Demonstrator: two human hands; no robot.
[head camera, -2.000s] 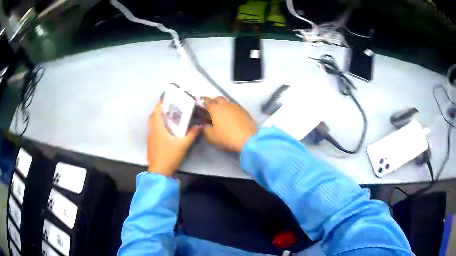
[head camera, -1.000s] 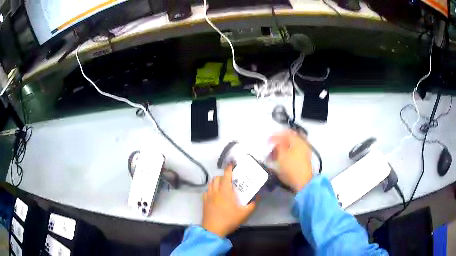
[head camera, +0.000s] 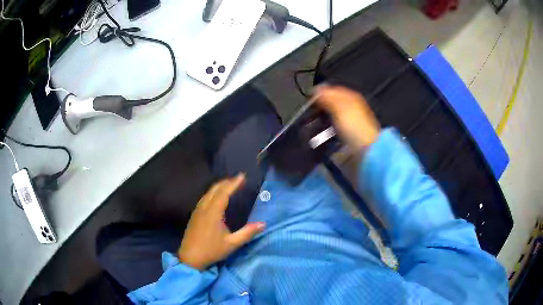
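Observation:
My right hand (head camera: 352, 119) grips a smartphone (head camera: 296, 146) by its upper end, tilted, over my lap. Its dark side with a small white sticker faces the camera. The hand is slightly blurred. My left hand (head camera: 213, 225) is empty, with fingers and thumb apart, a little below and left of the phone. A long black divided tray (head camera: 411, 95) lies on my right, partly behind my right hand and sleeve.
On the bench (head camera: 119, 161) a white-backed phone (head camera: 229, 41) rests against a scanner. A grey and white scanner (head camera: 95, 112) lies with its black cord curled. Another white-backed phone (head camera: 34, 205) is at the left. A blue board (head camera: 467, 110) edges the tray.
The view has swung right and down to the tray. My left hand has let go of the white-backed phone, which it held at the bench. My right hand now holds a phone over my lap.

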